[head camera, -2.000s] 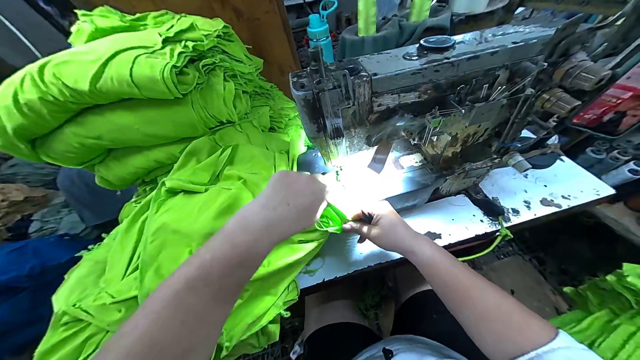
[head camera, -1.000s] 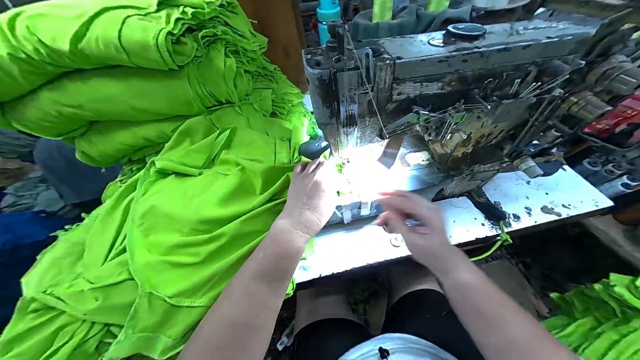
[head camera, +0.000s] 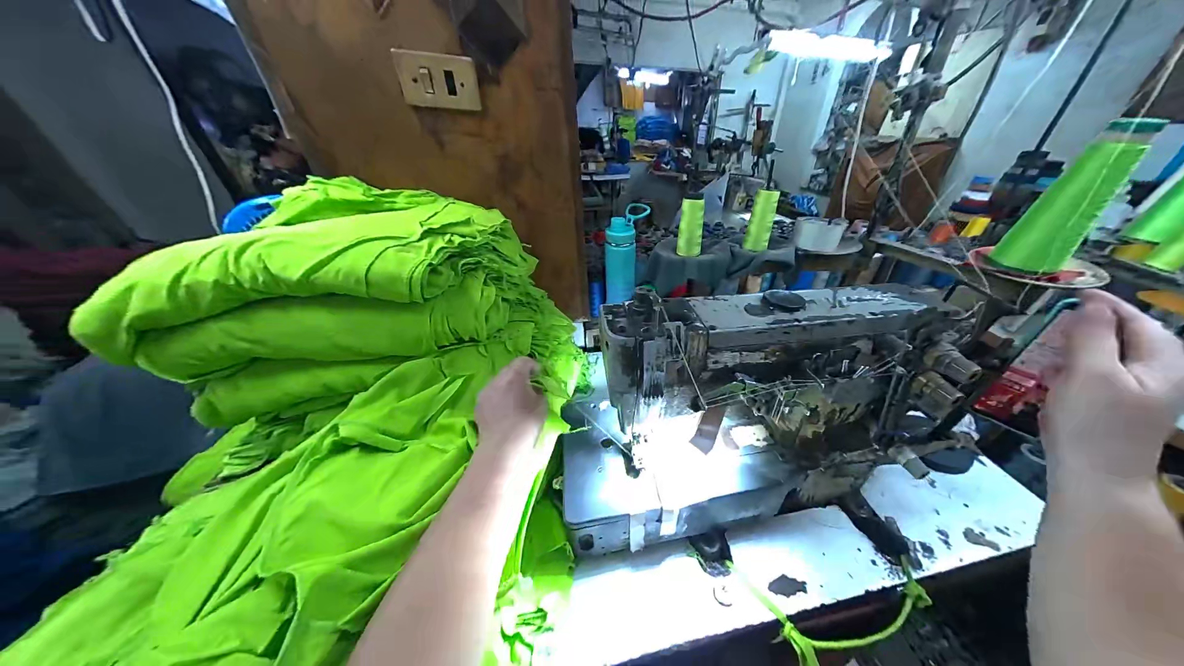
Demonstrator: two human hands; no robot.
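My left hand (head camera: 511, 400) rests on the right edge of a tall pile of lime-green fabric (head camera: 305, 342), with its fingers partly hidden against the cloth. Right of it stands a worn metal industrial sewing machine (head camera: 786, 342), its needle area brightly lit. My right hand (head camera: 1110, 370) is raised at the far right, beyond the machine, near a cone of green thread (head camera: 1073, 203). A small teal-edged object (head camera: 1054, 319) shows at its fingers; what it is cannot be told.
Behind the machine stand a turquoise bottle (head camera: 620, 259) and yellow-green thread cones (head camera: 760, 220). A wooden panel (head camera: 398, 139) with a switch rises behind the pile. A green fabric cord (head camera: 860, 640) hangs at the edge of the white table (head camera: 638, 610).
My left hand has moved from the needle area to the fabric pile. My right hand has moved away to the far right and up. The view has tilted up.
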